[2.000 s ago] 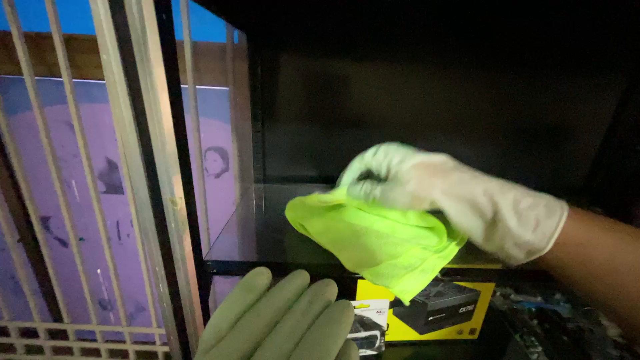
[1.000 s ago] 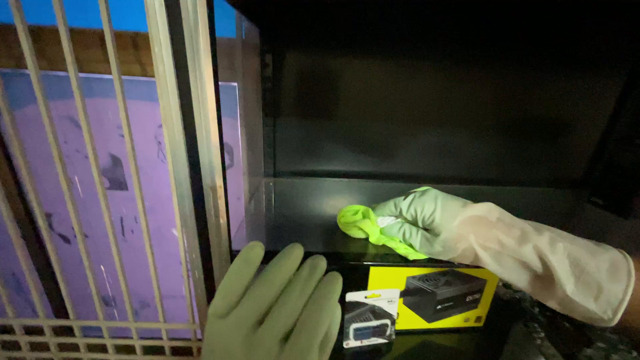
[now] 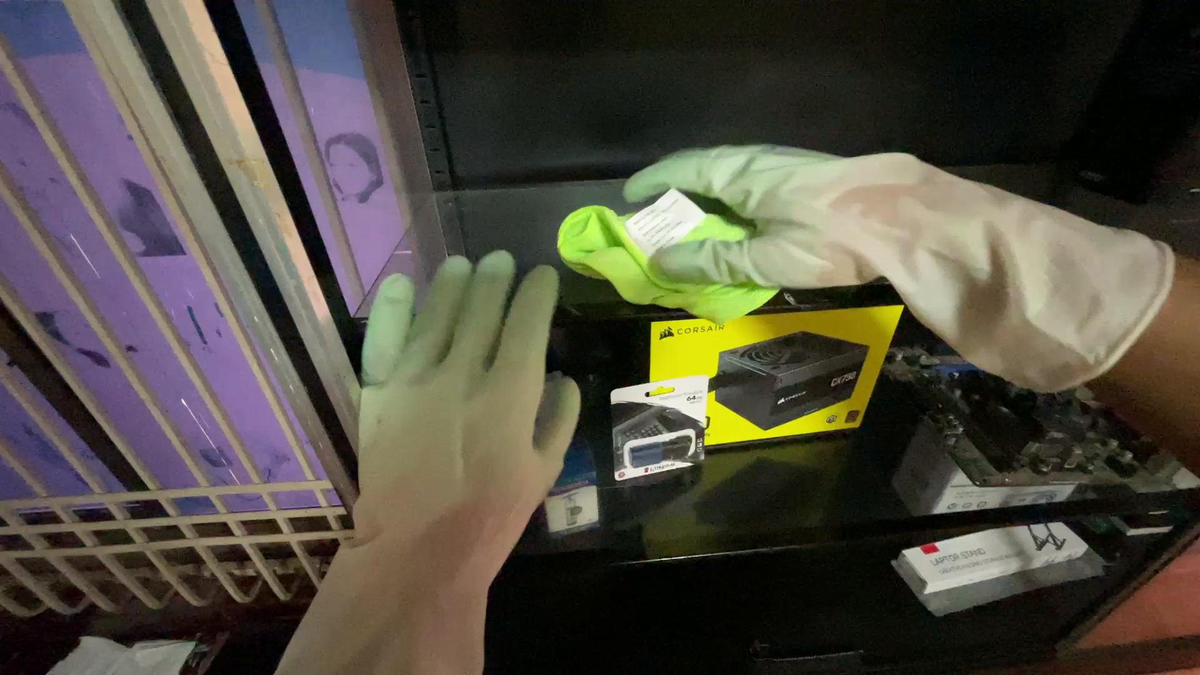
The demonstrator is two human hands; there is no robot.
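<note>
My right hand [image 3: 797,220], in a pale rubber glove, grips a bunched lime-green cloth [image 3: 609,258] with a white tag on it. The cloth is over the front part of a dark glossy shelf [image 3: 525,220]; whether it touches the surface I cannot tell. My left hand [image 3: 459,394], gloved alike, is spread with its back to me at the shelf's left front, holding nothing. Just below the cloth, a yellow Corsair power supply box [image 3: 787,375] stands on the lower shelf, with a packaged USB flash drive [image 3: 659,428] in front of its left side.
A circuit board [image 3: 1022,422] lies over a white box [image 3: 975,487] at the right of the lower shelf. Further down is a laptop stand box [image 3: 994,558]. On the left are a cream wire rack [image 3: 169,506] and a metal upright [image 3: 216,187]. A small box [image 3: 572,502] sits beside my left wrist.
The cloth hung spread from my right hand two seconds ago, and is bunched in it now. My left hand shows further up in the view, with more of its forearm visible.
</note>
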